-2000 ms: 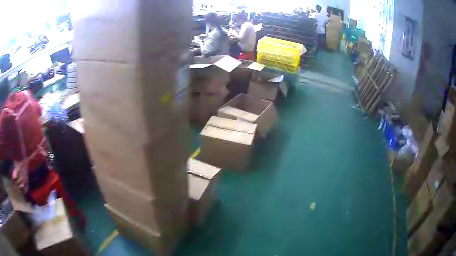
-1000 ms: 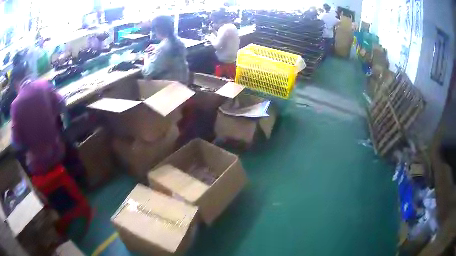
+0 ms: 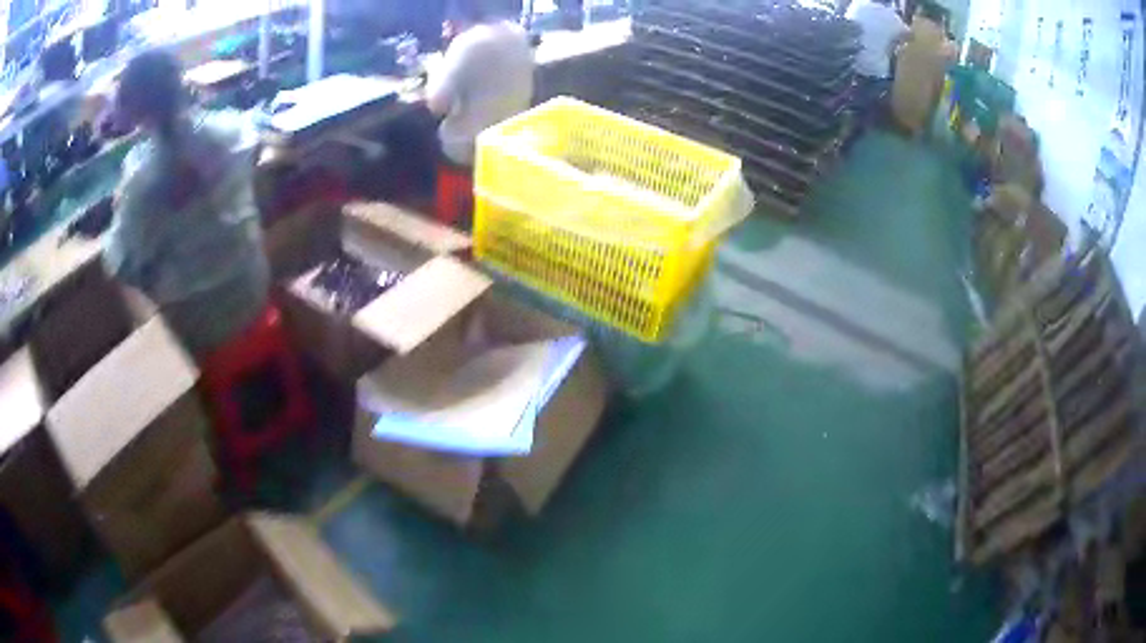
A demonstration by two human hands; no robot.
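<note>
Neither my left hand nor my right hand is in the picture. Nearest in front of me is an open cardboard box [image 3: 251, 615] at the bottom left, cut off by the lower edge. Another open box [image 3: 138, 433] stands at the left with its flaps spread. A box with white and bluish sheets [image 3: 471, 396] on top stands near the middle. Behind it a box [image 3: 421, 308] holds small dark items too blurred to tell. A yellow slatted crate [image 3: 566, 245] stands beyond, with clear plastic at its right side.
Two seated people, one in a light greenish top [image 3: 189, 214] and one in white [image 3: 488, 82], sit at the bench on the left. Layered dark stacks [image 3: 754, 94] stand behind the crate. A slatted wooden pallet [image 3: 1049, 415] leans at the right. Green floor [image 3: 779, 502] runs between.
The view has moved forward along the aisle. The tall carton stack and the person in purple have left the picture, and the yellow crate and boxes look nearer.
</note>
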